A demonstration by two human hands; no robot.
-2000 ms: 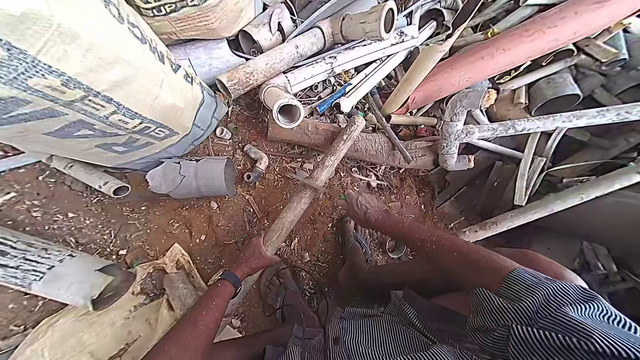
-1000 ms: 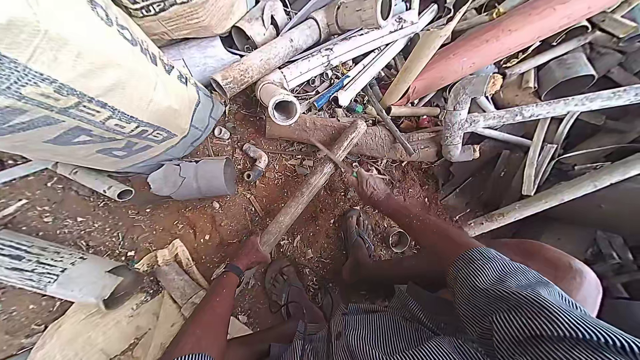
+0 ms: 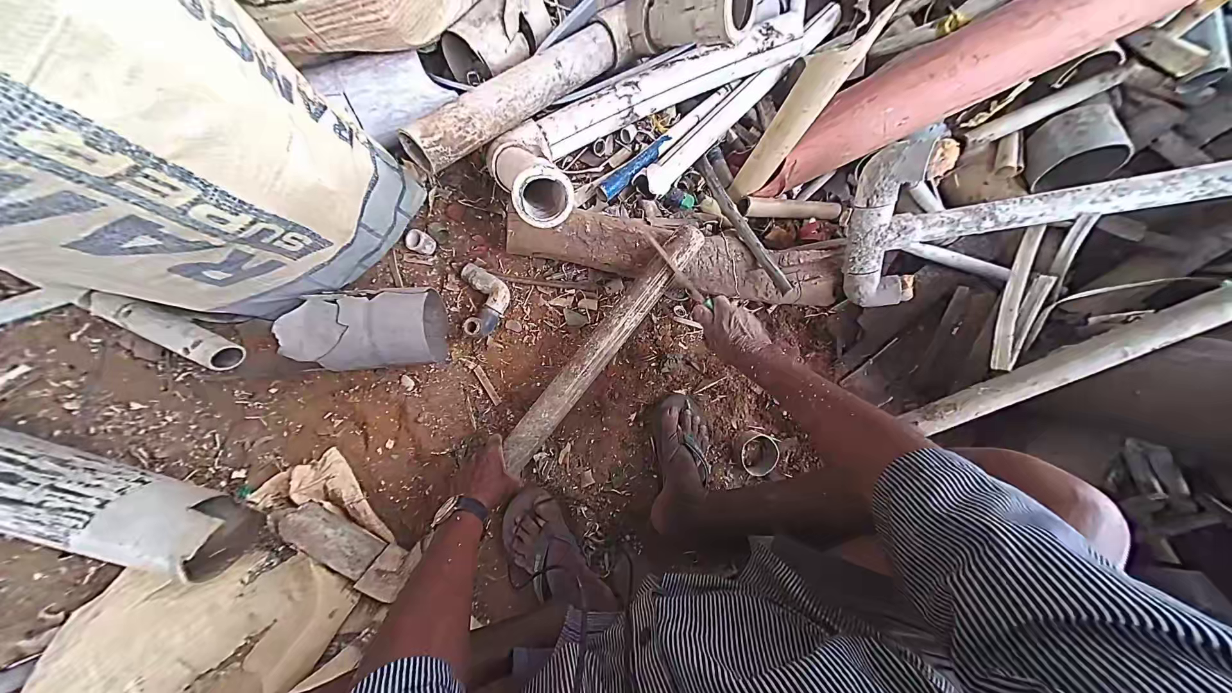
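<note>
My left hand [image 3: 486, 474], with a watch on its wrist, is closed around the lower end of a long, dirt-covered pipe [image 3: 597, 361]. The pipe slants up and to the right, and its far end lies over a thick brown log or pipe [image 3: 616, 243] on the ground. My right hand [image 3: 733, 332] grips the green handle of a thin-bladed tool [image 3: 681, 272], which looks like a knife or small saw. Its blade reaches up and left across the pipe near the far end. Whether the blade touches the pipe I cannot tell.
Scrap pipes lie heaped ahead, among them a wide red pipe [image 3: 943, 82] and a white elbow-jointed pipe [image 3: 871, 221]. A large printed sack [image 3: 183, 144] stands at the left beside a broken grey pipe piece [image 3: 366, 329]. A small elbow fitting [image 3: 488, 294] and a ring [image 3: 759, 453] lie on the dirt.
The far end of the pipe looks lighter than two seconds ago. My right hand and the blade have shifted slightly about the pipe's far end; my left hand keeps its hold.
</note>
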